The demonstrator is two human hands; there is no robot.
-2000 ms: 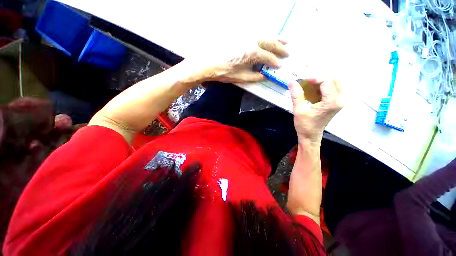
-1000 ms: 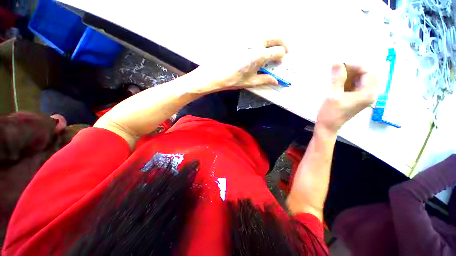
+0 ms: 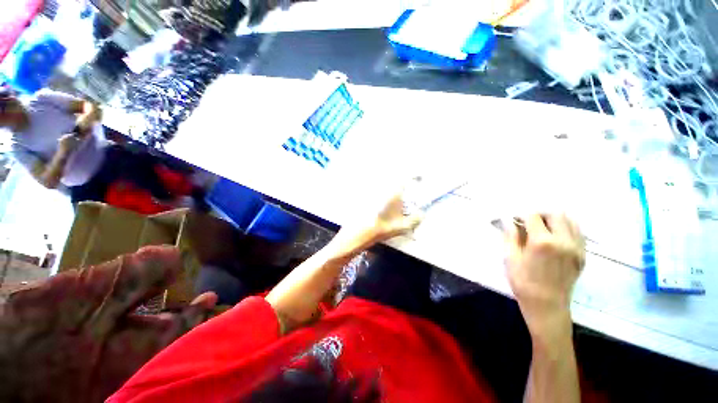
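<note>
My left hand (image 3: 397,218) is over the table near its front edge, with a slim white carton (image 3: 442,197) between thumb and fingers; the carton is washed out and shows mainly as a thin blue-grey line. My right hand (image 3: 545,250) is to the right of it, apart from the carton, fingers curled down over the table. Something small and dark shows at its fingertips, too blurred to name. Blue-edged cartons (image 3: 334,118) lie fanned in a row at the far left of the table. Another white carton with a blue side (image 3: 675,236) lies at the right.
A blue-and-white packet (image 3: 442,38) is on the black strip (image 3: 331,59). Coiled white cables (image 3: 661,63) are heaped at the far right. Blue bins (image 3: 250,211) and an open cardboard carton (image 3: 118,236) stand below left. A brown sleeve (image 3: 94,315) is close at left; another person (image 3: 59,142) is beyond.
The view has tilted up, showing the carton row, black strip and packet. My right hand has turned knuckles up, its fingers curled down. My left hand still has the carton.
</note>
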